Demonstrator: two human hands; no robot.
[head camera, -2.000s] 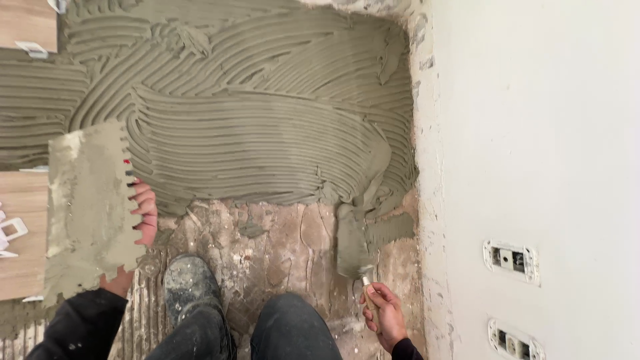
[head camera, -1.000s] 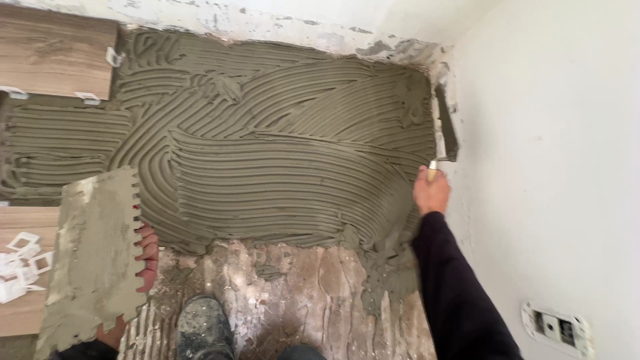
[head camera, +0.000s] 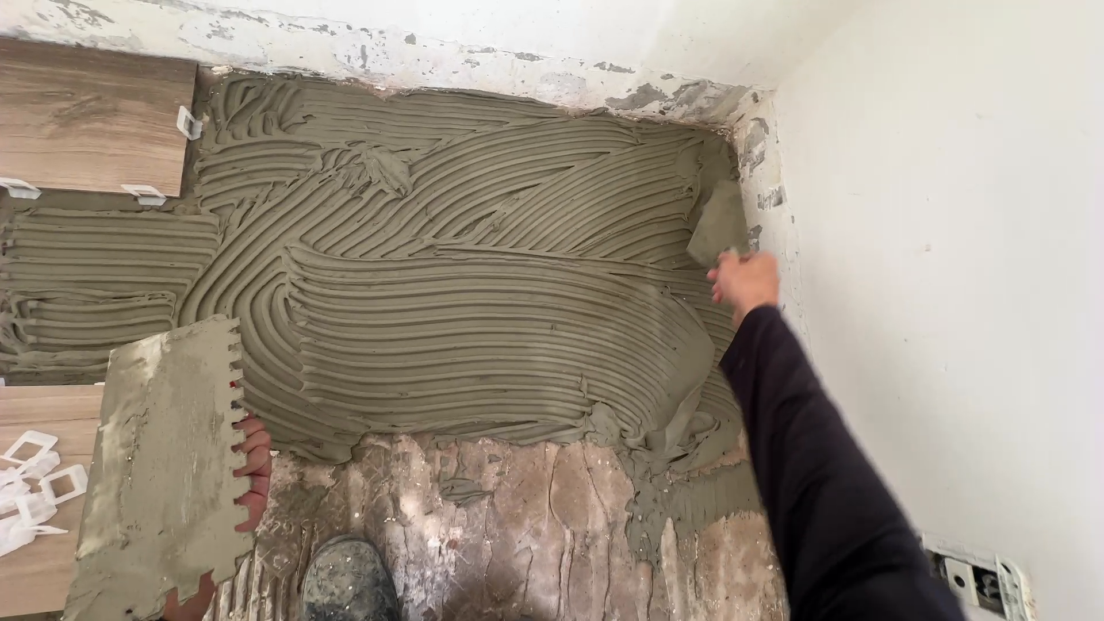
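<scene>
My left hand (head camera: 254, 473) grips a notched trowel (head camera: 159, 466) at lower left; its flat metal face, smeared with grey mortar, is turned up, and its handle is hidden beneath. At the right, my right hand (head camera: 747, 280) is closed around a small trowel, whose blade (head camera: 720, 226) lies at the edge of the mortar bed by the wall. The handle is mostly covered by my fingers. Grey tile adhesive (head camera: 483, 336), combed into curved ridges, covers much of the floor, with a smoother patch near the lower right.
Wood-look tiles (head camera: 95, 116) with white clips (head camera: 145, 194) at their edges lie at upper left. Loose white clips (head camera: 39, 492) rest on a lower tile (head camera: 52, 414). Walls meet at the upper right corner. A shoe (head camera: 349, 580) stands on the rough floor; a wall socket box (head camera: 975, 582) is at lower right.
Two seconds ago my right hand held the small trowel over the bare floor at the lower right; it moved up to the wall edge. Since one second ago, the blade has come off the wall onto the adhesive.
</scene>
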